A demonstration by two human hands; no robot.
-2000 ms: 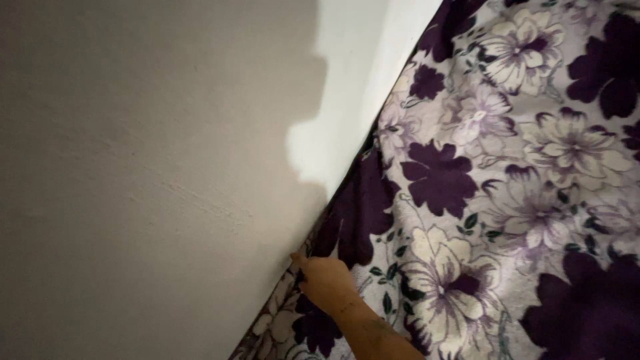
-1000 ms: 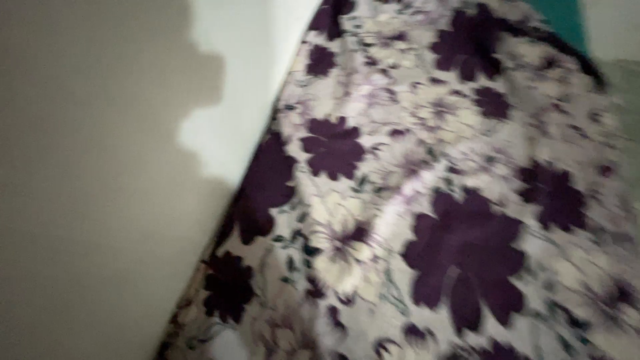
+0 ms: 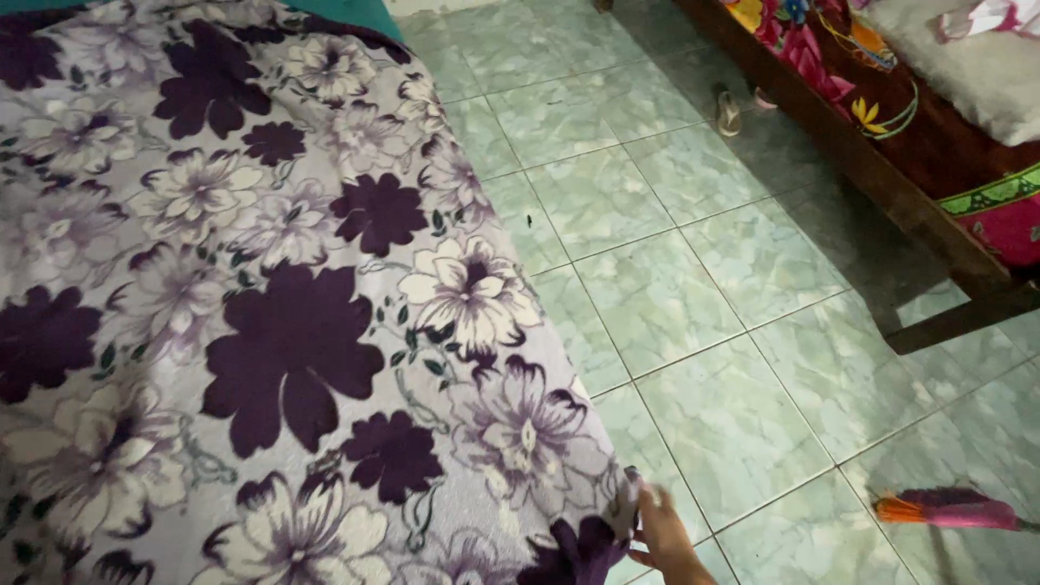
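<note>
A fleece blanket with purple and cream flowers [image 3: 292, 357] lies spread over a bed at the left and middle of the head view. At its right edge, near the bottom of the view, is my right hand [image 3: 662, 528]. The fingers are slightly blurred and close on the blanket's edge, where the cloth bunches a little. My left hand is out of view.
Pale green floor tiles [image 3: 666, 301] run along the bed's right side. A wooden bed frame [image 3: 853, 154] with colourful bedding stands at the upper right. A sandal [image 3: 728, 114] lies beside it. A pink and orange broom head [image 3: 951, 510] lies at the lower right.
The view has swung far from the wall side to the blanket's right edge and the tiled floor. A hand was at the blanket's wall-side edge two seconds ago; my right hand is now at the opposite edge.
</note>
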